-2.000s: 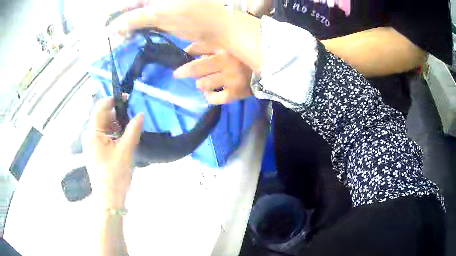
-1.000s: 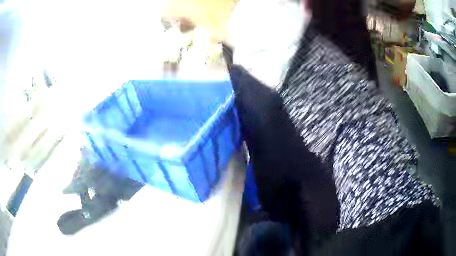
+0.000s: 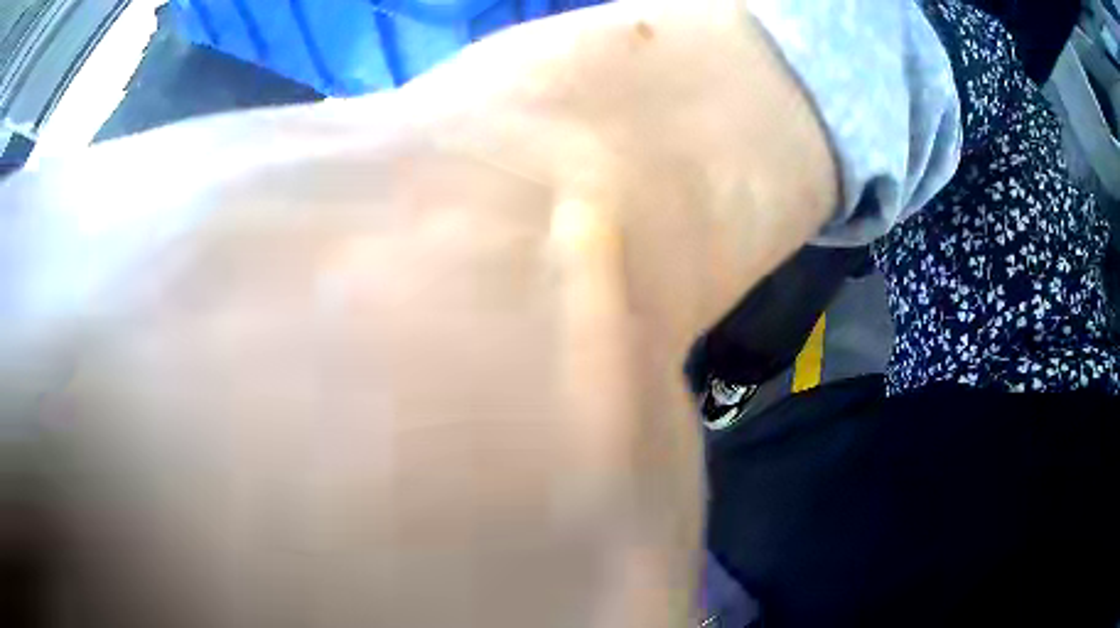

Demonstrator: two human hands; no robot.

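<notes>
My right hand is very close to the camera and badly blurred. It fills the left and middle of the view, and its wrist comes out of a pale cuff on a dark floral sleeve. Its fingers cannot be made out, so I cannot tell whether it holds anything. My left hand is not in view. Part of a blue plastic crate shows at the top edge. A dark flat patch, perhaps black fabric, lies left of the crate, partly hidden by my hand.
A bright strip of white table shows at the upper left. Below my forearm are a dark shoe with white marks and a yellow line on the grey floor. Black cloth fills the lower right.
My right hand has come up close to the camera and now covers most of the view. The crate has shifted to the top edge. The floor line and shoe have appeared.
</notes>
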